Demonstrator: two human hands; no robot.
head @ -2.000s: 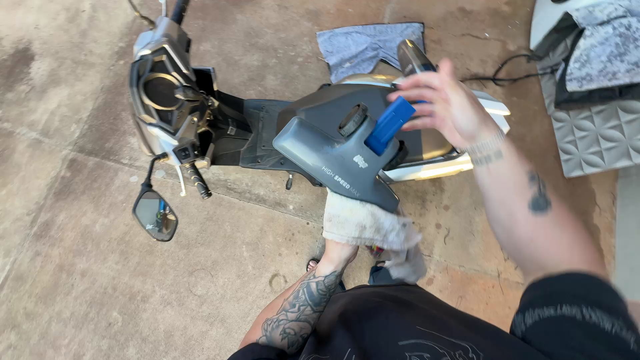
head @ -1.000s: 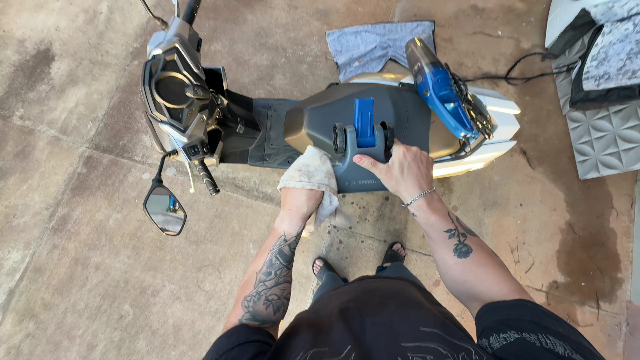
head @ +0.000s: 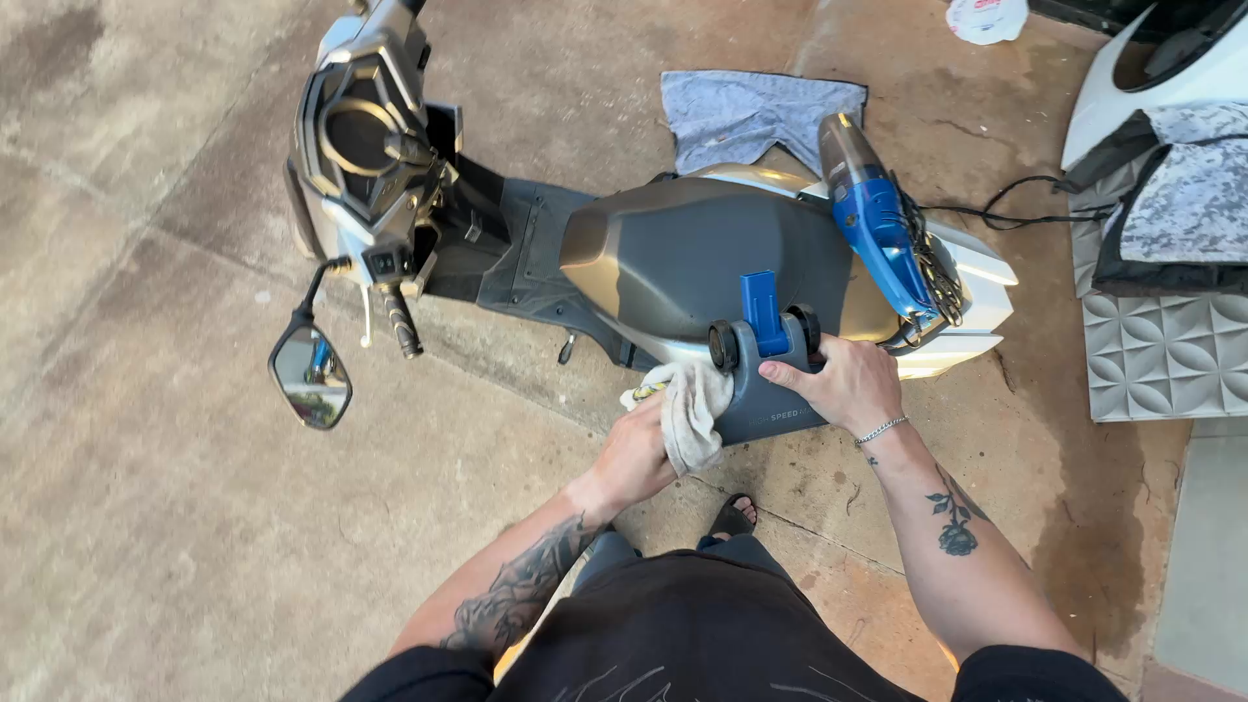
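My right hand (head: 846, 382) grips a dark grey plastic part (head: 775, 419) with two black wheels and a blue tab (head: 763, 314), held in front of the near side of the scooter seat (head: 702, 249). A whitish cloth (head: 697, 414) is bunched in my left hand (head: 634, 453), against the left edge of the grey part. Across the rear of the seat lies a blue handheld vacuum cleaner (head: 882, 219) with a clear dark nozzle and its cord bundled beside it.
The scooter's handlebar grip (head: 402, 322) and mirror (head: 310, 375) are at the left. A blue-grey cloth (head: 756, 112) lies on the ground beyond the seat. At right, a black cable (head: 1004, 210) runs to grey patterned panels (head: 1160, 356) with cloths on them.
My right hand, raised off the grey part two seconds ago, now holds it. Both hands and the part have moved nearer my body, and more of the seat shows. The blue tab stands upright now.
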